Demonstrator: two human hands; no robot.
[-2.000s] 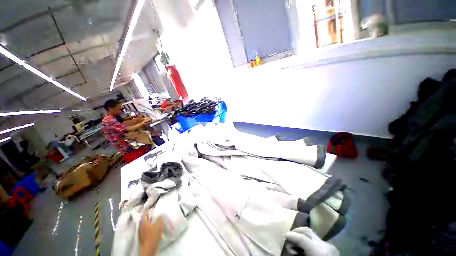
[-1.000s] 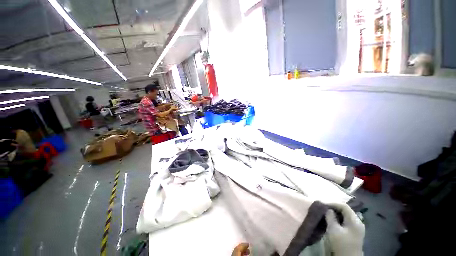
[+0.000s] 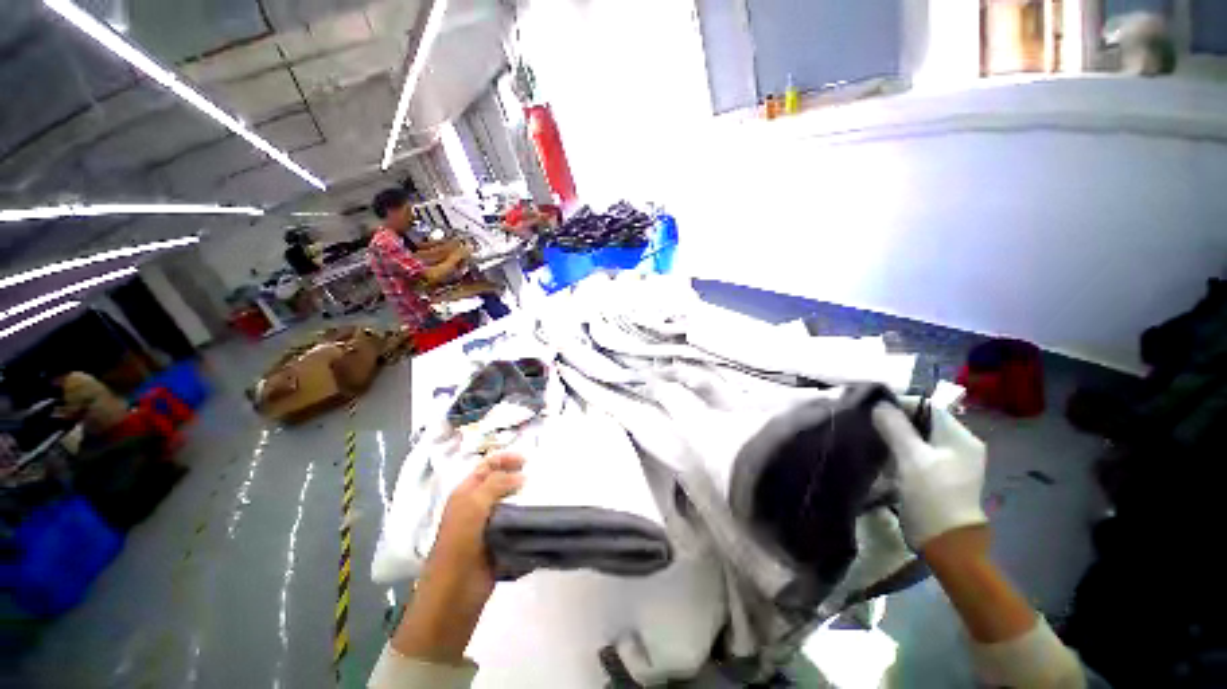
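Note:
A pale knit garment [image 3: 633,471] with dark grey bands lies over the white table in front of me. My left hand [image 3: 482,518], bare, grips a folded dark grey band [image 3: 579,538] on the left. My right hand [image 3: 935,464], in a white glove, holds the edge of a wide opening with a dark grey inside [image 3: 807,485]. A small pale piece shows by the glove's fingertips; I cannot tell what it is. A folded pale garment with a bunched dark grey part [image 3: 498,390] lies behind my left hand.
A blue bin [image 3: 612,260] with dark pieces stands beyond the table. A person in a red checked shirt [image 3: 401,269] works farther back. A red container [image 3: 1004,377] and a dark heap [image 3: 1164,498] are on the right. Brown bundles [image 3: 316,373] lie on the floor left.
My left hand has come fully into view and now holds the folded band. My right hand has moved up and holds the dark-lined opening wide. The camera view has tilted down.

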